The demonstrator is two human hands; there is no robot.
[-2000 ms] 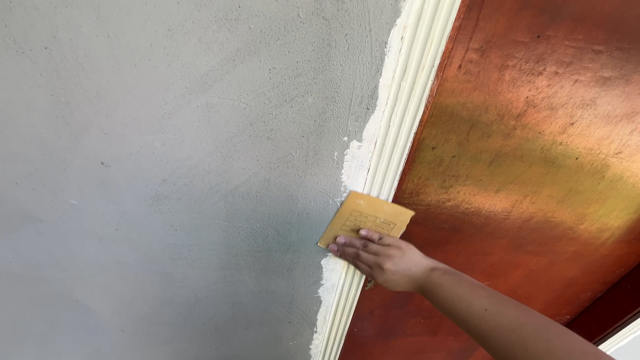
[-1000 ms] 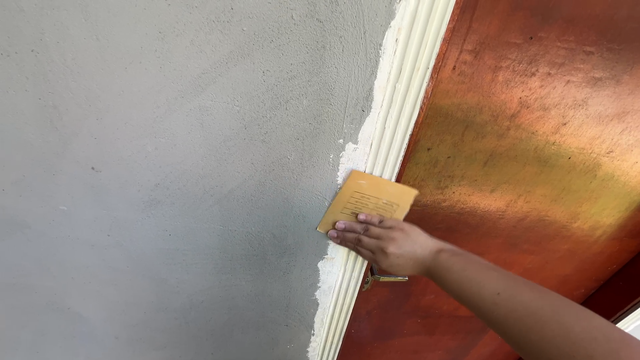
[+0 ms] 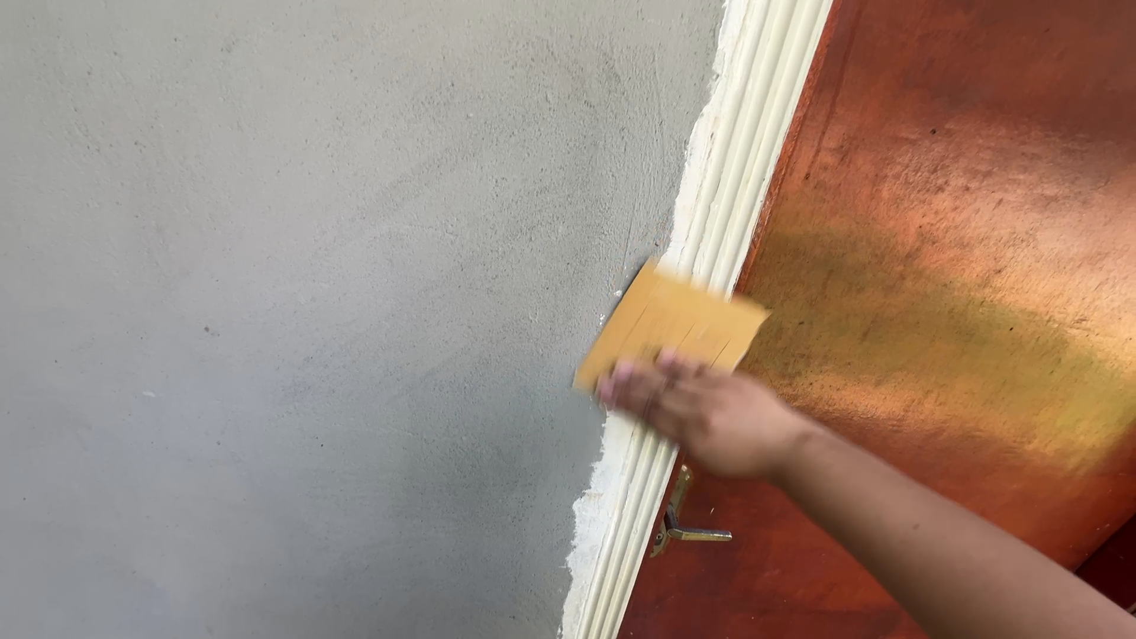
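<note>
My right hand (image 3: pixel 701 408) lies over the lower part of a tan sheet of sandpaper (image 3: pixel 670 324), fingers pressing it flat. The sheet spans the fluted cream door trim (image 3: pixel 763 133) and the ragged strip of white filler (image 3: pixel 590 524) along the trim's left side, and its left edge reaches the grey wall. Faint printed lines show on the sheet's back; hand and sheet are slightly blurred. The sheet's underside is hidden. My left hand is out of the picture.
A rough grey plastered wall (image 3: pixel 311 266) fills the left side. To the right of the trim stands a glossy reddish-brown door (image 3: pixel 932 337). Its metal lever handle (image 3: pixel 701 534) sticks out just below my right hand.
My right hand stays on the sheet, which has shifted a little against the trim. The door handle, mostly hidden two seconds ago, now shows below the hand.
</note>
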